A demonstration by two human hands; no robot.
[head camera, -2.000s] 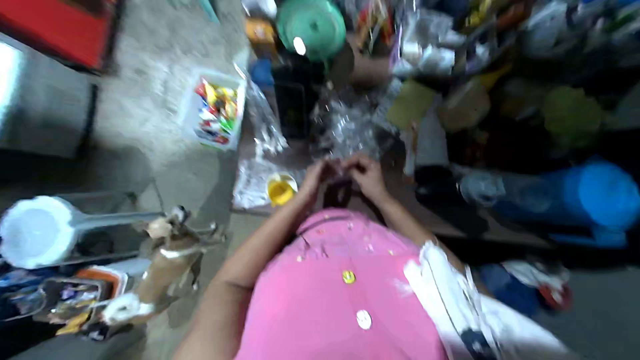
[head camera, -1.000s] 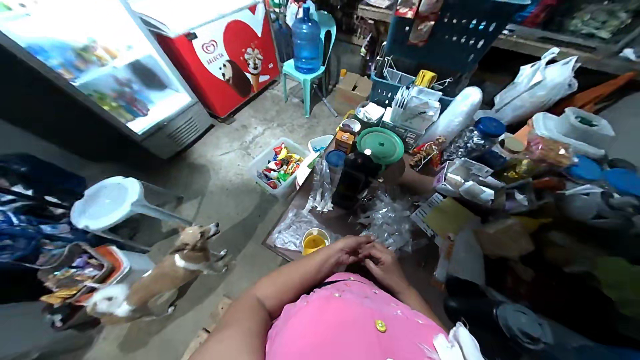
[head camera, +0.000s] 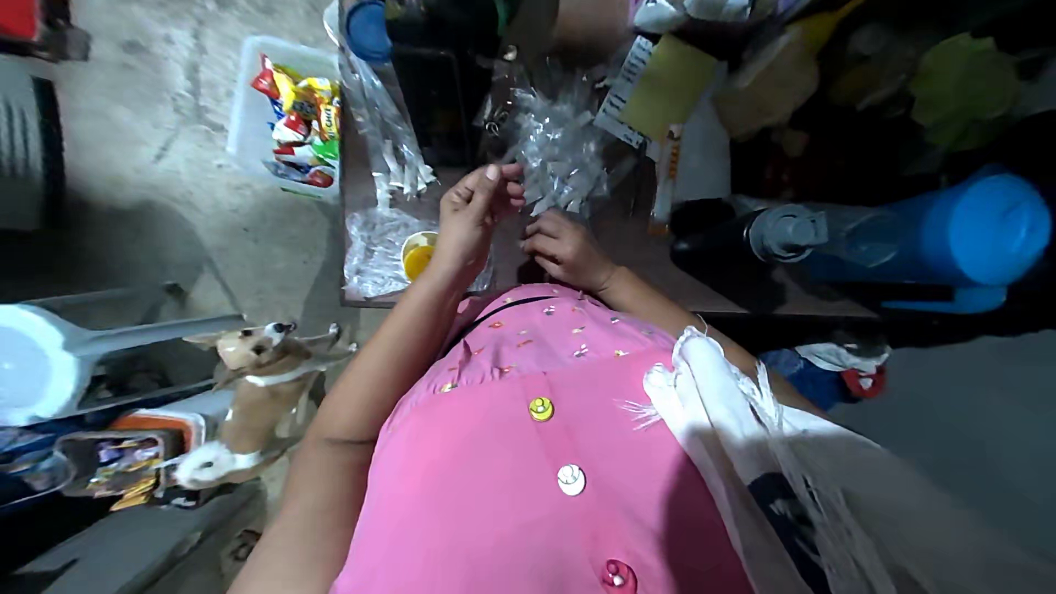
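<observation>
My left hand [head camera: 483, 206] is raised over the table's front part, thumb and fingers bent, at the left edge of a heap of small clear plastic bags [head camera: 561, 148]. Close by on the right, my right hand [head camera: 568, 252] lies low with curled fingers, just below the heap. The hands are apart; whether either pinches a thin piece of plastic cannot be told. Left of my left wrist, a small cup with yellow contents [head camera: 418, 257] stands on clear plastic wrap [head camera: 367, 247]. A long clear bag with knotted white ends [head camera: 396, 165] lies beyond it.
A clear bin of colourful packets [head camera: 247, 124] stands left of the table [head camera: 643, 280]. A blue-lidded container [head camera: 367, 31] is at the back. Card [head camera: 670, 87] and a marker-like tube [head camera: 667, 177] lie right, near a large blue bottle [head camera: 932, 239]. A dog [head camera: 268, 396] and a white stool [head camera: 37, 363] are left.
My hands, together one second ago, are now apart, the left one raised beside the plastic heap. The view has tilted down toward my lap. The dog's head is still raised.
</observation>
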